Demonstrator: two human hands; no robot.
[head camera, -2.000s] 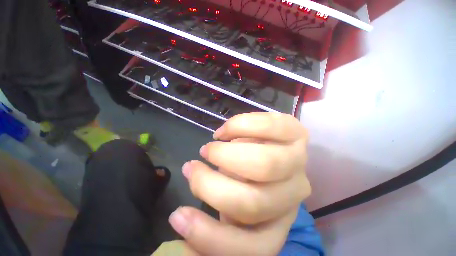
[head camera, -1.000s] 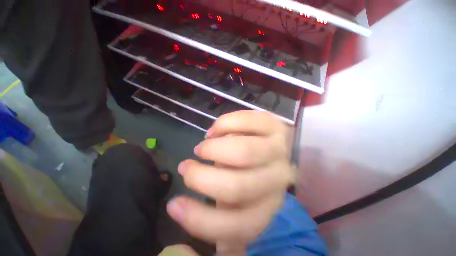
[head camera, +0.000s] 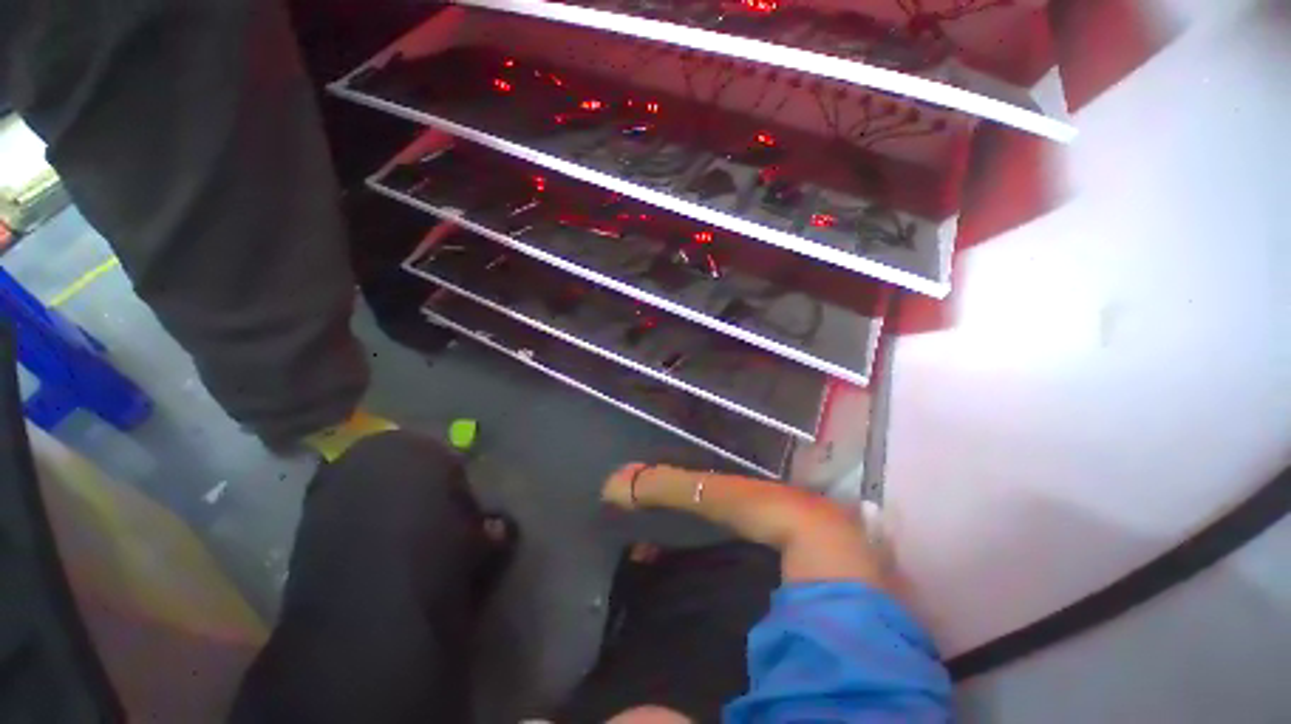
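Observation:
My right hand (head camera: 623, 485) reaches forward past my right knee, above the floor, with a dark red cord and a thin silver bangle at the wrist. It is small and foreshortened, and its fingers cannot be made out. No held item shows. A small patch of skin at the bottom edge may be part of my left hand (head camera: 647, 716); its fingers are cut off. The rack (head camera: 637, 191) ahead has several white-edged dark shelves with small units, thin leads and red lights.
A person's dark-trousered leg (head camera: 213, 212) stands at the left. A blue stool (head camera: 64, 361) is beyond a pale box (head camera: 142, 566) with a black lid or tray edge (head camera: 43, 566). A green scrap (head camera: 463, 433) lies on the grey floor (head camera: 552, 424). A white panel (head camera: 1104, 325) and black cable (head camera: 1133, 573) are at right.
My right hand has moved from close before the camera, fingers curled, down and away towards the floor. The rack and stool show lower and further right as the view shifted.

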